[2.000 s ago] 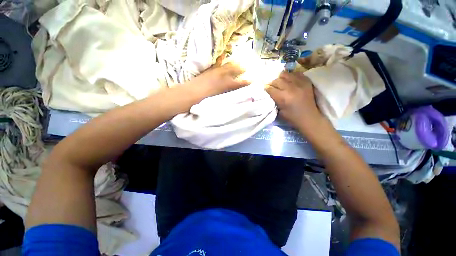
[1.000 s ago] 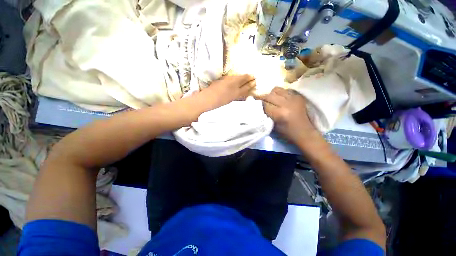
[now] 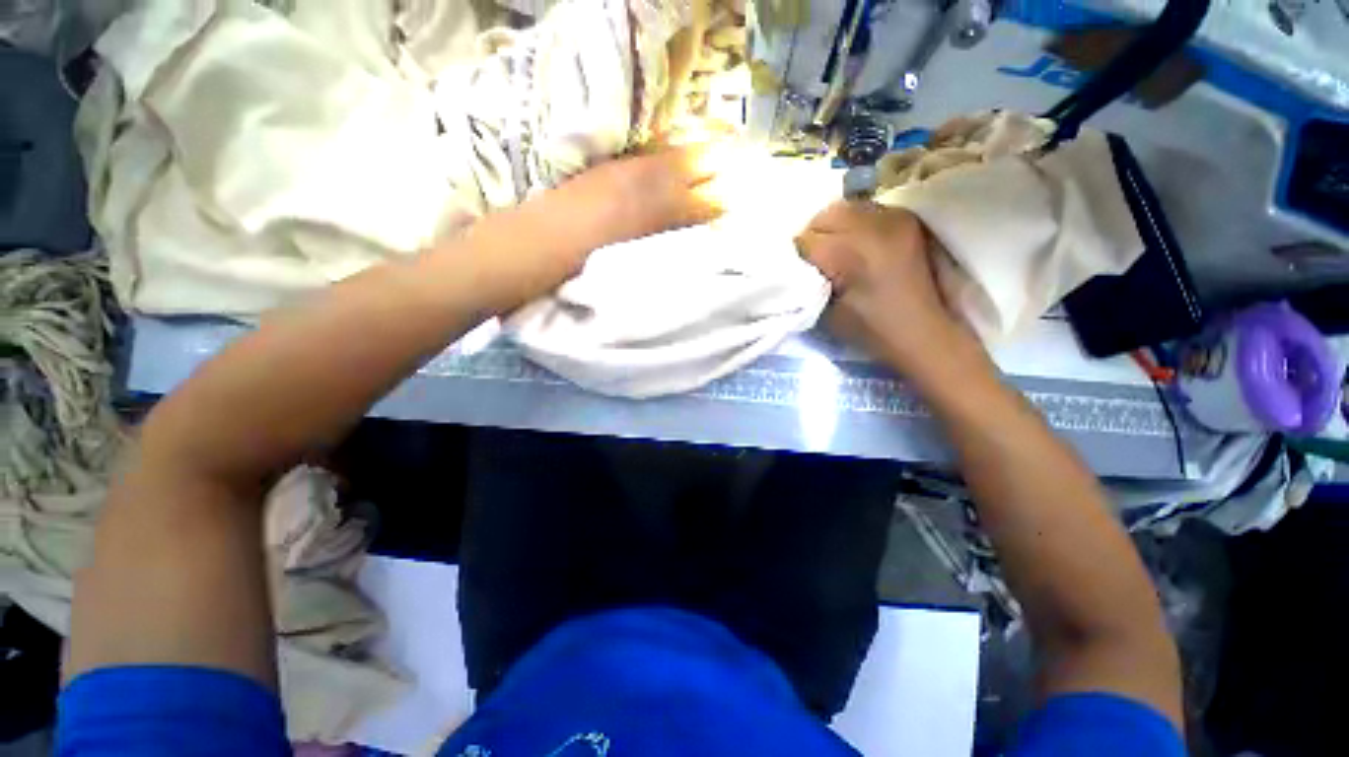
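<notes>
A cream garment lies bunched at the table's front edge, with its edge running up under the bright lamp glow. My left hand grips the cloth left of the needle area; its fingertips are washed out by glare. My right hand is closed on the cloth on the right side, fingers curled. The needle and presser foot area of the white sewing machine is just beyond my hands, partly lost in glare. A gathered panel with small puckers lies left of the needle.
Smooth cream cloth covers the table's left. Cream cords hang at the left edge. On the right are a black flat item and a purple ring on white. A ruler strip runs along the front edge.
Since one second ago both hands have moved up towards the needle and slightly apart with the cloth. My right fingers have curled in. The camera view has also shifted slightly.
</notes>
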